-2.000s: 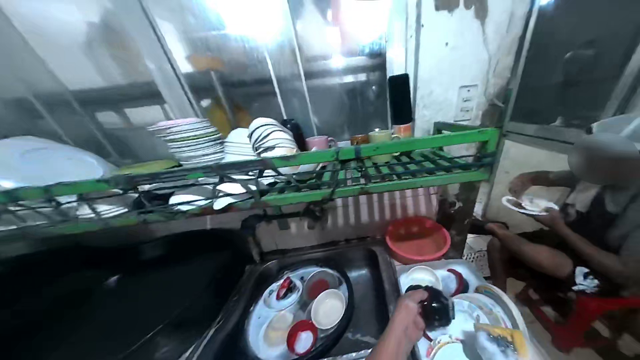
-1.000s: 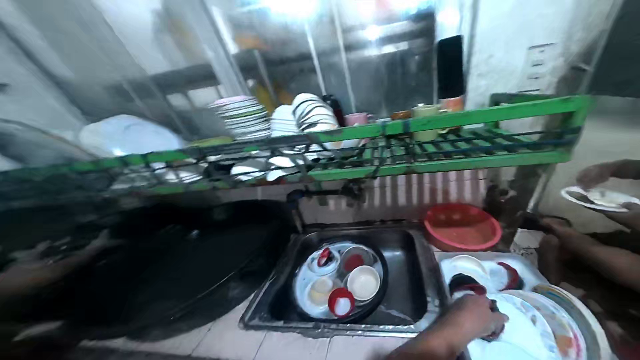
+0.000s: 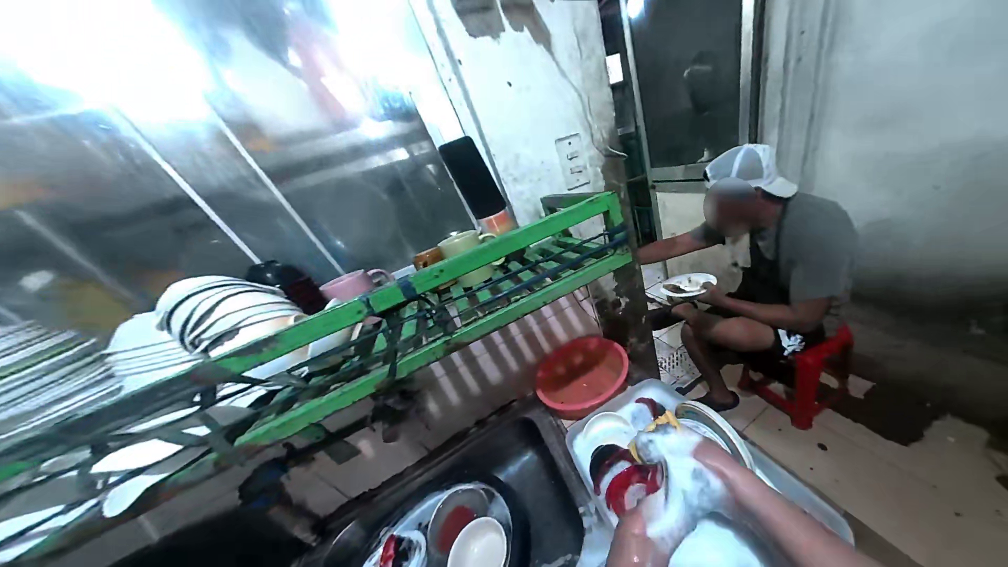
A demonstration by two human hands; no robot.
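My left hand (image 3: pixel 634 539) is low at the tray, its fingers closed around the edge of a foam-covered dish (image 3: pixel 669 500). Over the same dish lies my right hand (image 3: pixel 713 465), thick with suds; whether a sponge is under its fingers is hidden. Just left of the hands are a red and white dish (image 3: pixel 632 487) and a dark cup (image 3: pixel 606 461). Something yellow (image 3: pixel 663 421) shows beyond the fingers. Stacked plates (image 3: pixel 717 425) and a white bowl (image 3: pixel 609 429) sit in the pale plastic tray (image 3: pixel 819 512).
A dark sink (image 3: pixel 539 465) holds a basin with bowls (image 3: pixel 478 543). A red plastic basin (image 3: pixel 583 378) stands behind. The green rack (image 3: pixel 441 339) carries dishes and mugs. At right a person (image 3: pixel 803 244) sits on a red stool (image 3: pixel 807 382), holding a plate (image 3: pixel 689 285).
The view has swung right. Both my hands are now together over the tray in foam; one second ago a single hand showed clearly there. The seated person's arm now reaches out to the left.
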